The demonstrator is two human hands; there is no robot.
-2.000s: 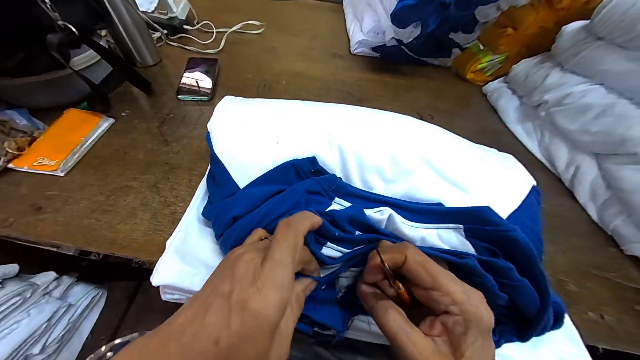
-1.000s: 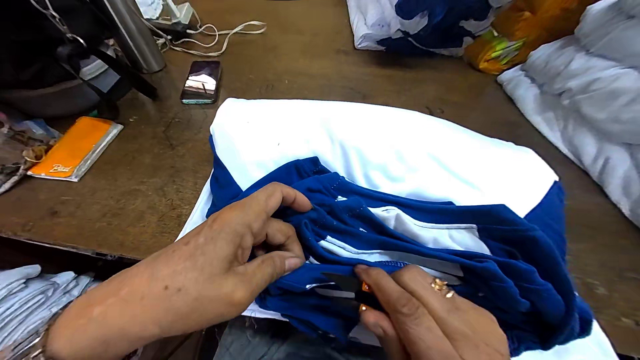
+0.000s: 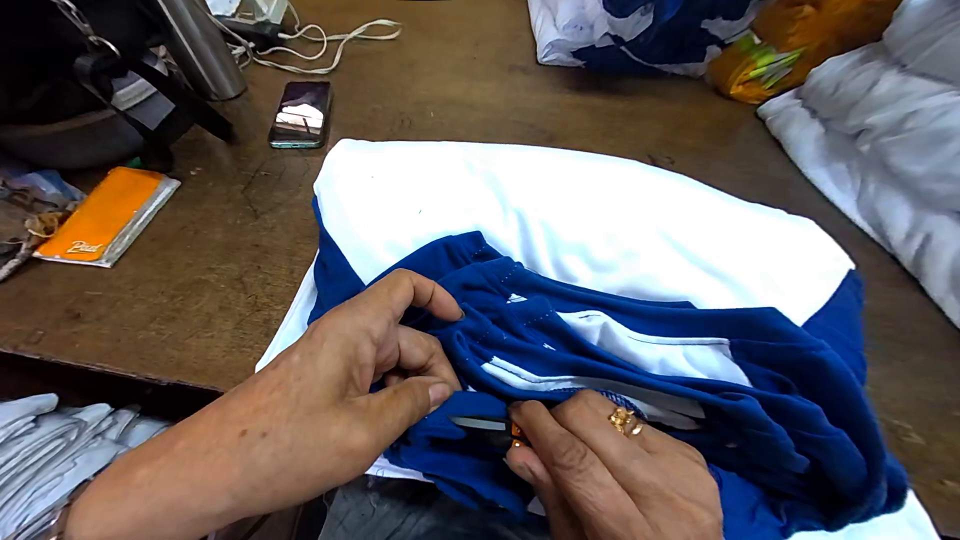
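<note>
A blue and white fabric garment [image 3: 585, 202] lies bunched on a wooden table, its blue seamed part folded toward me. My left hand [image 3: 375, 375] pinches the blue cloth between thumb and fingers at the near left of the bunch. In my right hand [image 3: 607, 465], which wears a gold ring, is a small cutting tool [image 3: 484, 424] with a metal blade and orange parts, likely thread snips. The blade points left over the blue cloth, near my left thumb. Most of the tool's body is hidden by my fingers.
On the table [image 3: 217, 247] are a smartphone [image 3: 300, 115], an orange notepad [image 3: 112, 214], a steel bottle [image 3: 201, 49], a white cable [image 3: 337, 45] and a black bag [image 3: 67, 82]. White cloth [image 3: 885, 142] and plastic-wrapped bundles [image 3: 645, 30] lie at the far right. More folded white cloth [image 3: 52, 450] is at lower left.
Two seconds ago my hands were close together at the blue fold, the tool mostly hidden. The blade now shows between them, and my left hand lies further left on the cloth.
</note>
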